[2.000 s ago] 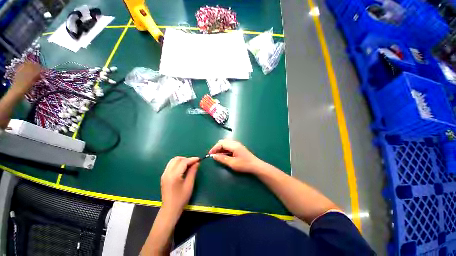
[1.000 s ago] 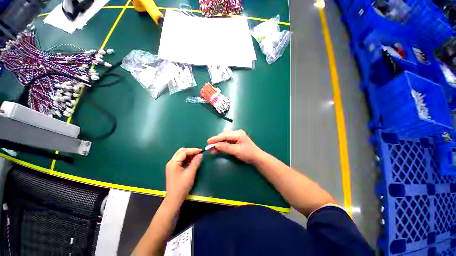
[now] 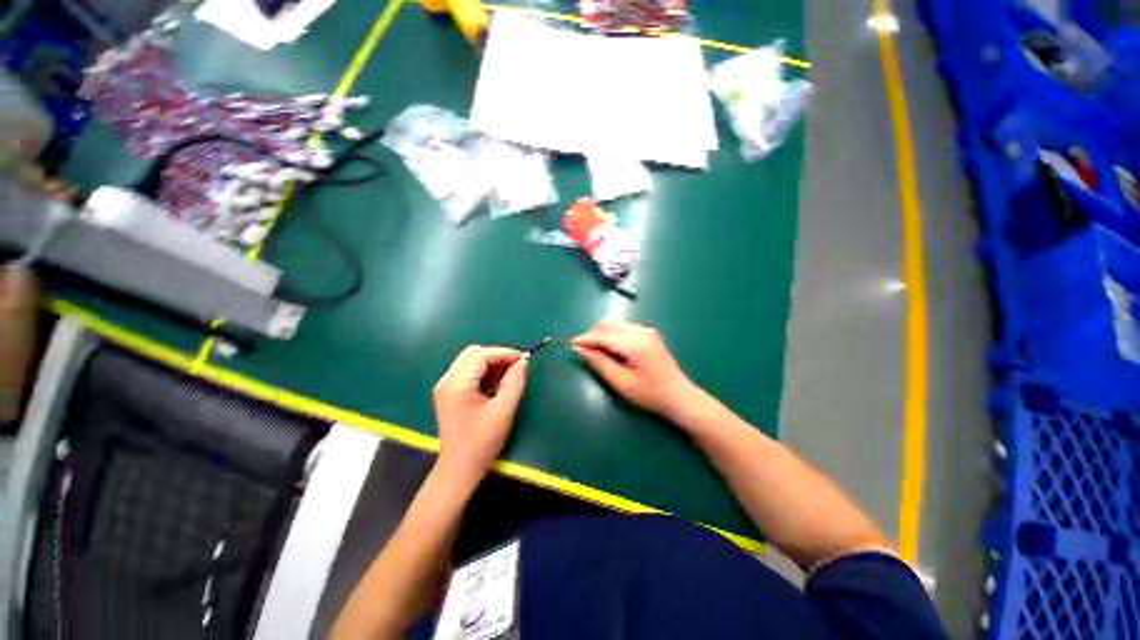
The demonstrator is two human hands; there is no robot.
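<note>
My left hand (image 3: 481, 394) is bare and pinches one end of a short thin black lead (image 3: 539, 346) between thumb and fingertips. My right hand (image 3: 629, 360) pinches at the lead's other side, its fingertips a little apart from my left. The white piece seen there earlier cannot be made out now. The frame is blurred. Beyond the hands, a bundle of short red leads with white ends (image 3: 600, 235) lies on the green bench, a dark lead end sticking out beside it.
White paper sheets (image 3: 600, 88) lie mid-bench, with clear bags (image 3: 465, 163) in front and another clear bag (image 3: 760, 100) right. Wire harnesses (image 3: 225, 144), a black cord (image 3: 356, 269) and a grey-white housing (image 3: 175, 256) are left. A chair (image 3: 163, 475) stands near left. Blue pallets (image 3: 1081, 488) stand right.
The view has swung, so the bench appears shifted right and tilted. My hands still meet at the black lead. The white piece between them no longer shows. Part of another person appears at the left edge.
</note>
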